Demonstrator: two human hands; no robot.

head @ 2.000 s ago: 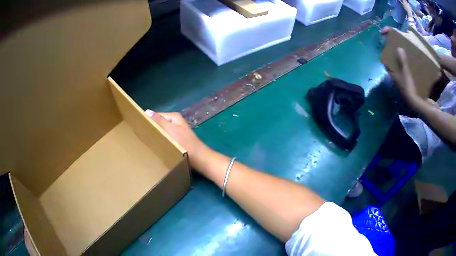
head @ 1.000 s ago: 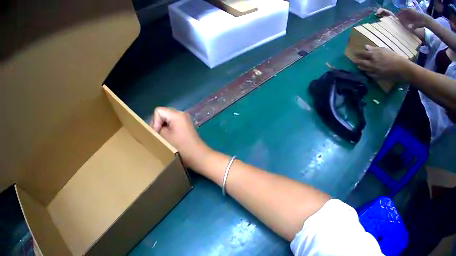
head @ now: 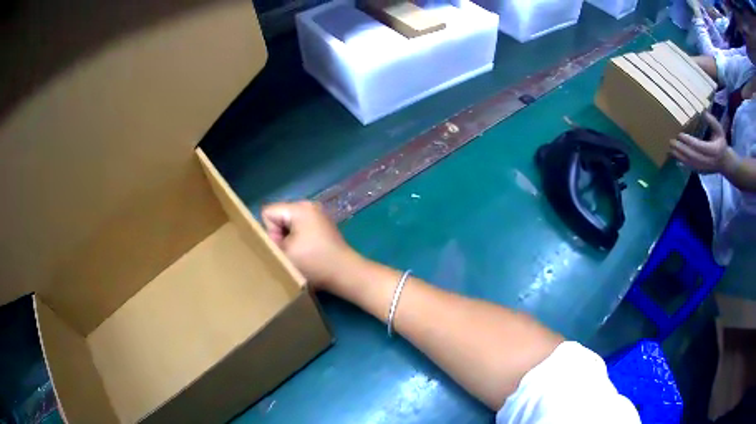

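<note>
An open brown mailer box (head: 178, 327) stands at the left in the head view, its inside bare and its lid (head: 124, 116) raised at the back. My right hand (head: 302, 240) is beside the outside of the box's right side wall (head: 249, 224), fingers curled in, with nothing seen in it. The wall's edge hides part of this hand. My left hand is not in view.
A foam-wrapped white block (head: 398, 70) with a small brown carton (head: 406, 16) on top stands on the conveyor, others behind it. A black ring-shaped heap (head: 584, 186) lies on the bench. A neighbour's hands hold a stack of brown cartons (head: 651, 99); blue stools (head: 646, 381) stand at right.
My right hand has curled its fingers, staying beside the side wall. The neighbour's brown pieces, earlier held up, now form a stack at the bench edge. The view has shifted slightly.
</note>
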